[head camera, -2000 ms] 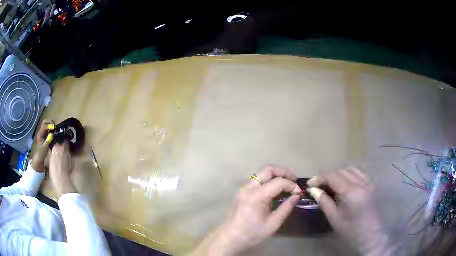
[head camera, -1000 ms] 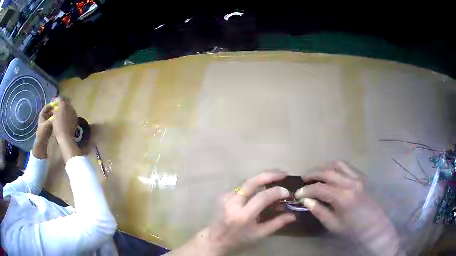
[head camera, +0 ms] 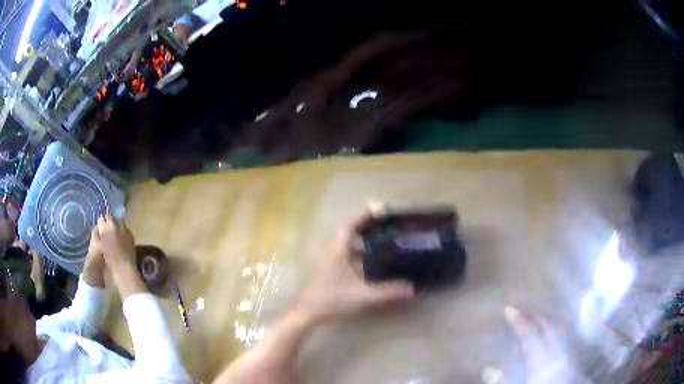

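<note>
A black housing (head camera: 416, 262), blurred, with a small pale rectangle on its face, is held over the middle of the table. My left hand (head camera: 352, 277) grips it from its left side, thumb along the lower edge and fingers at the upper left. My right hand (head camera: 536, 337) is off the housing, lower right, strongly blurred; its fingers point up and left, and I cannot tell whether it holds anything.
A co-worker (head camera: 97, 337) in white sleeves sits at the left, hands together near a pale fan (head camera: 69, 217). Another black housing (head camera: 151, 266) and a slim tool (head camera: 182, 307) lie there. Shiny film (head camera: 611, 274) and a dark shape (head camera: 660, 199) are at the right.
The view has tilted up. The black housing has moved up, its labelled face now showing, in my left hand alone. My right hand has let go and moved down and right.
</note>
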